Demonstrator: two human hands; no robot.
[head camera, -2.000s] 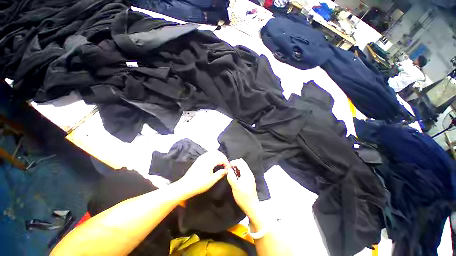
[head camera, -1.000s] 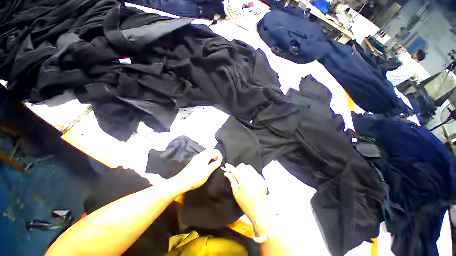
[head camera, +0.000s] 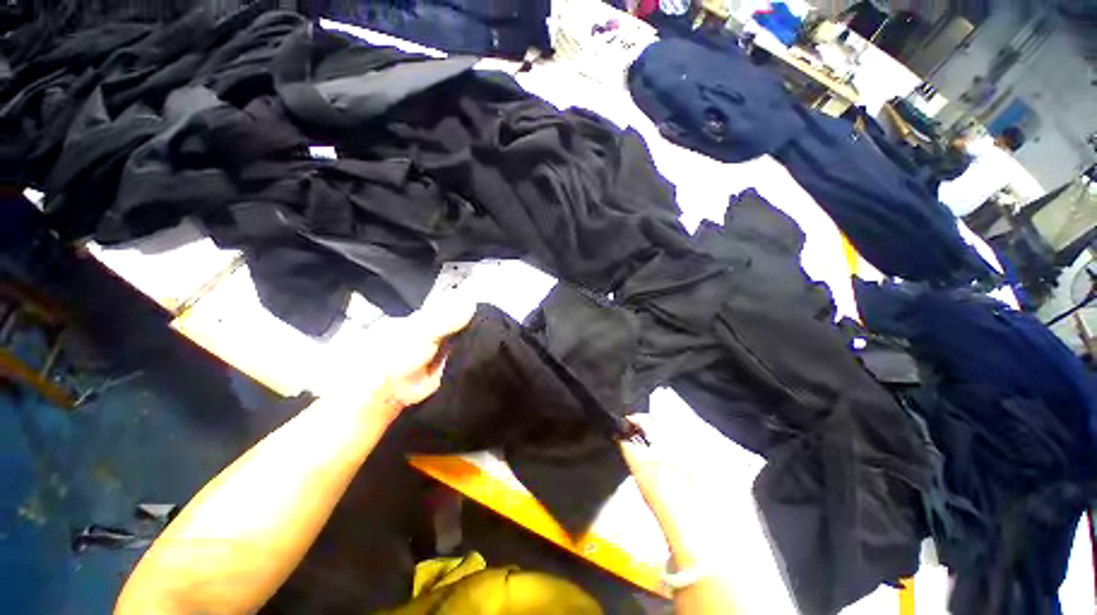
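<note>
A black garment (head camera: 511, 384) is stretched between my two hands over the table's near edge. A narrow dark folded edge runs slantwise across it toward my right hand. My left hand (head camera: 421, 351) grips the cloth at its upper left; the fingers are overexposed against the white table. My right hand (head camera: 635, 435) holds the right end of the folded edge, low and to the right, with its fingers partly hidden by the cloth. A small dark reddish thing shows at the right fingertips; I cannot tell what it is.
A tangled black garment pile (head camera: 517, 180) runs across the white table, whose yellow-orange edging (head camera: 229, 358) shows in front. Navy garments (head camera: 1010, 384) lie at the right and far side. A pale basket (head camera: 596, 34) stands at the far side. A person in white (head camera: 989, 174) is at the far right.
My hands were close together at the cloth. Now they are apart, the left up and left, the right lower and right, with the cloth spread between them. More of the table edge shows.
</note>
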